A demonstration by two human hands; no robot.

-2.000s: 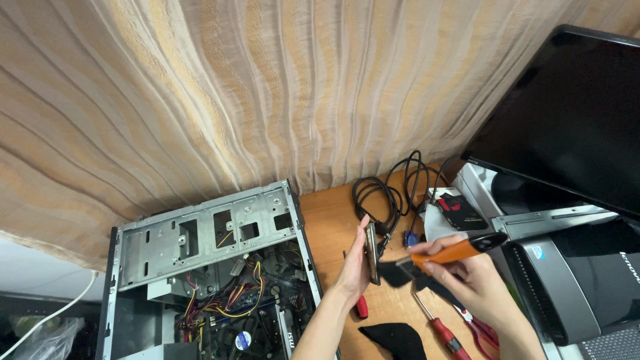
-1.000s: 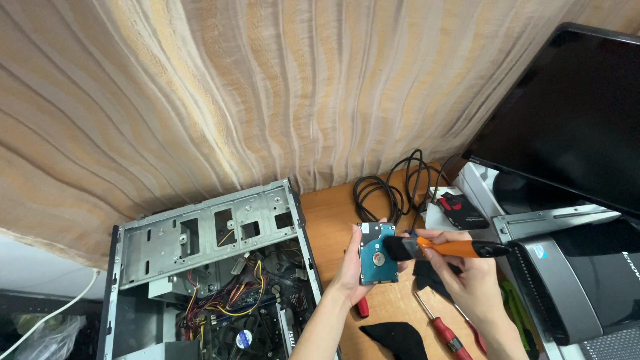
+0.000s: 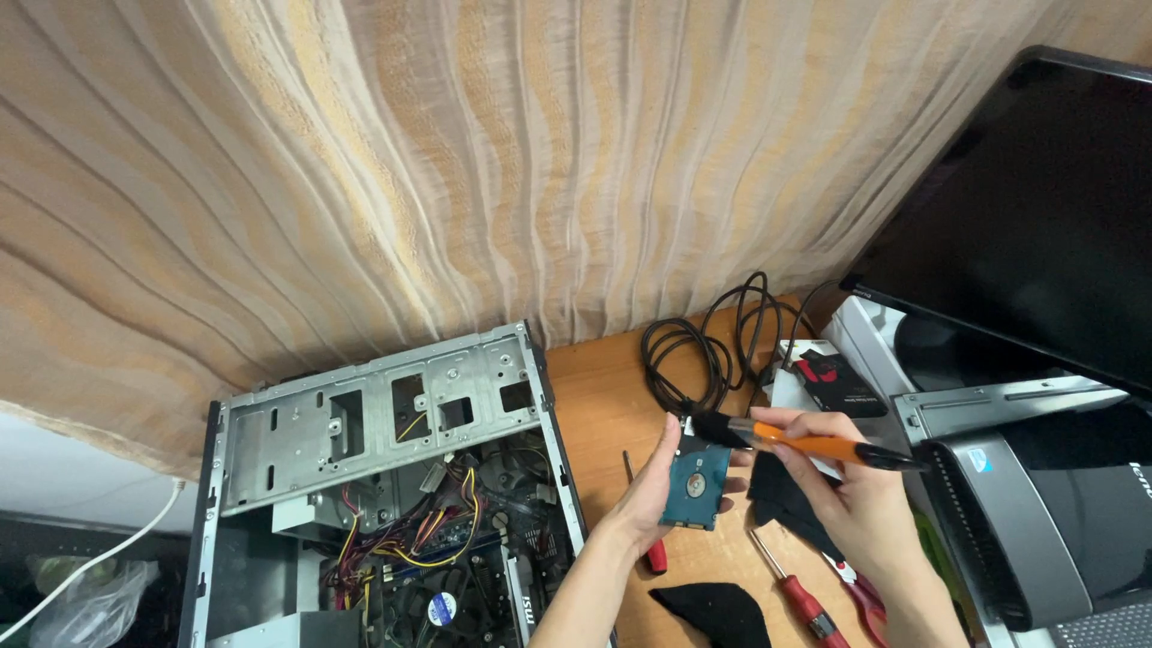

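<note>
My left hand (image 3: 650, 497) holds a 2.5-inch hard drive (image 3: 697, 484) by its edges, its green circuit-board side and round spindle hub facing up. In my right hand (image 3: 832, 463) is a brush with an orange and black handle (image 3: 814, 445); its dark bristles (image 3: 720, 429) lie against the drive's upper end. Below my hands on the wooden desk are a red-handled screwdriver (image 3: 799, 598) and a black cloth piece (image 3: 715, 612). Another red-handled screwdriver (image 3: 656, 556) is partly hidden behind my left hand.
An opened computer case (image 3: 382, 418) with wires and a fan stands at left. Black cables (image 3: 688, 364) lie coiled at the back of the desk. A monitor (image 3: 1035, 225), a dark boxy device (image 3: 1008, 531) and red-handled scissors (image 3: 866, 603) are at right. A patterned curtain (image 3: 504, 180) hangs behind.
Two seconds ago the drive was edge-on; it has turned so its circuit-board face shows. The bristles have moved from the middle of that face to its upper end since one second ago.
</note>
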